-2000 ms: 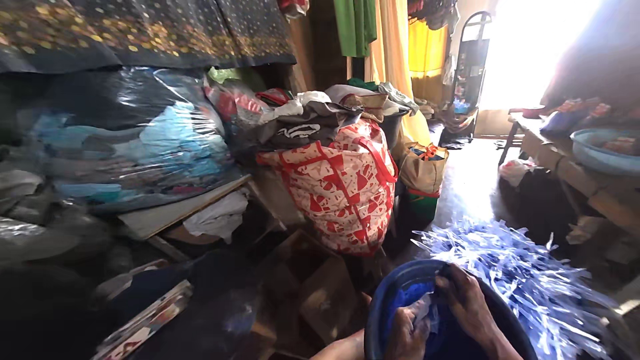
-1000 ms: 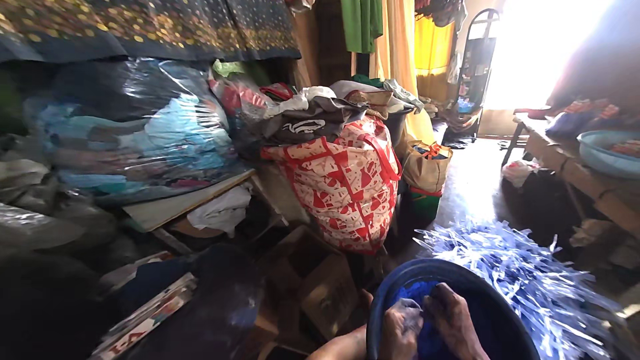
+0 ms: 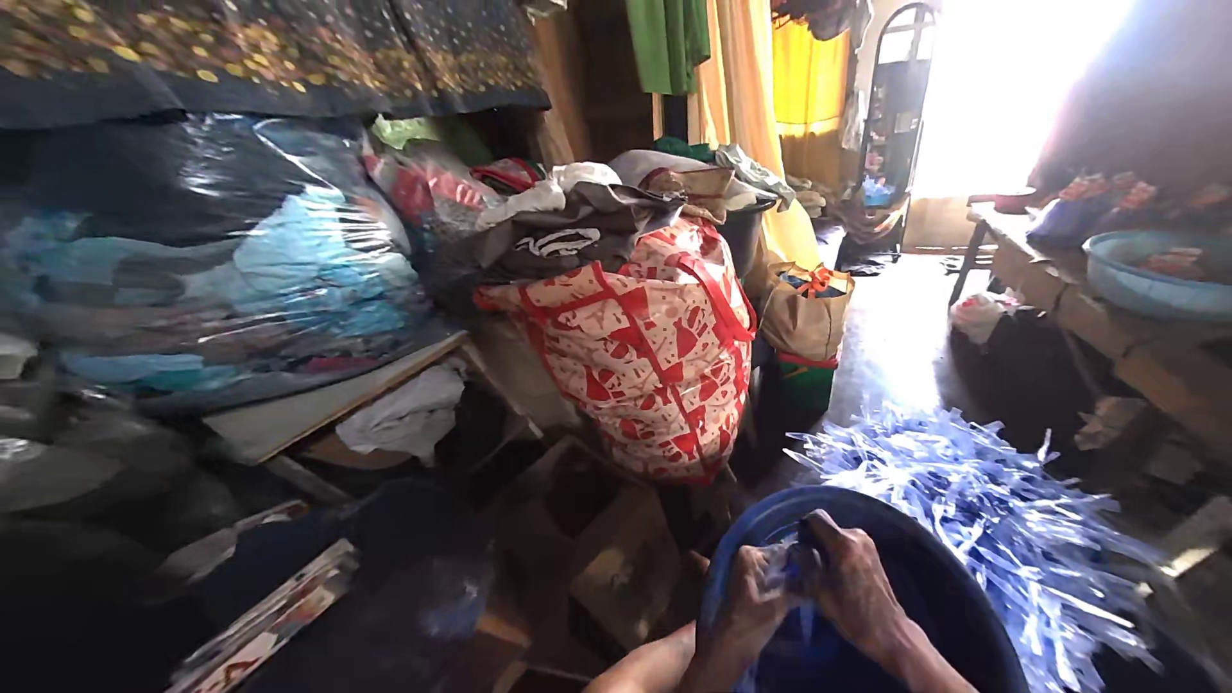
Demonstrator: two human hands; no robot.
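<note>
A dark blue plastic tub stands at the bottom right of the head view. Over it my left hand and my right hand are close together, fingers curled around a pale, translucent crumpled piece, likely plastic, that lies between them. A narrow end hangs down below the fingers into the tub. Beside the tub's right rim lies a large heap of pale blue-white strips. The tub's bottom is in shadow, so its contents are hard to tell.
A red-and-white patterned bag stuffed with cloth stands ahead. Behind it are a brown paper bag and a green container. Cardboard boxes lie left of the tub. At right a table holds a light blue basin; clear plastic-wrapped clothes fill the left.
Both hands have risen from lower inside the tub to near its far rim, and the pale piece now shows between them. One second ago it was hidden.
</note>
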